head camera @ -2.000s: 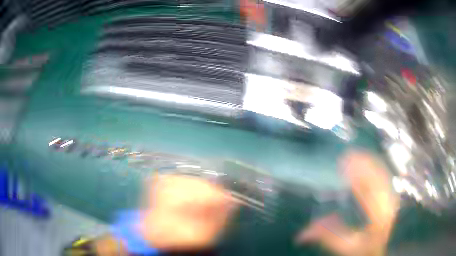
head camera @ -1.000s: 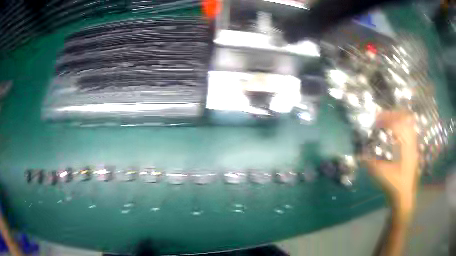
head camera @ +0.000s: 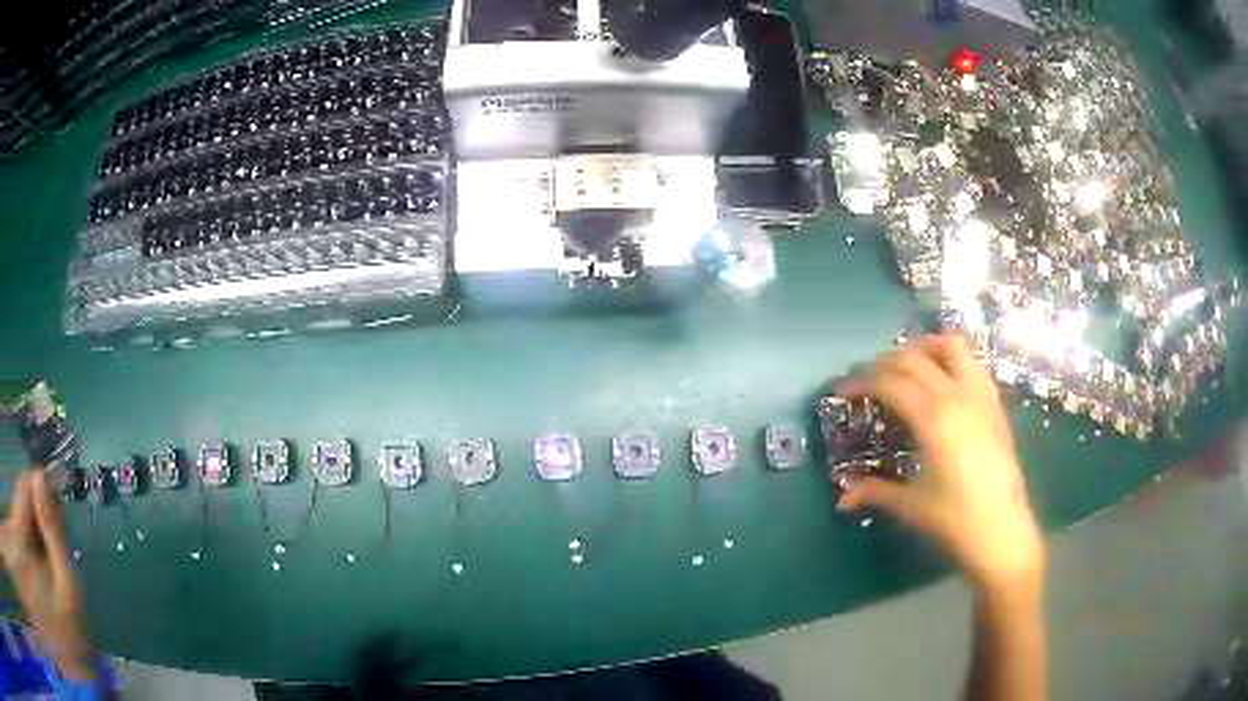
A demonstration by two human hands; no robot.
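A row of wired units (head camera: 559, 456), small greyish squares with round centres, lies across the green bench. Thin leads with tiny white ends trail toward the front edge from several of them. My right hand (head camera: 944, 452) is at the row's right end, thumb and fingers around a dark, shiny group of circuit boards (head camera: 860, 436); whether these rest on the bench cannot be told. My left hand (head camera: 41, 555) is at the far left edge, partly cut off. Its fingertips are on a dark block with a silvery-green top, seemingly a board stack (head camera: 41, 422), beside the row's left end.
Clear blister trays (head camera: 260, 295) with rows of black parts stand at the back left. A white screw feeder (head camera: 589, 117) stands behind the row's middle, a dark box (head camera: 767, 123) beside it. A large glittering loose board pile (head camera: 1081, 247) covers the right side.
My right hand has moved from the loose pile to the row's right end, around the dark boards. My left hand has come into view at the far left. The view has shifted and sharpened.
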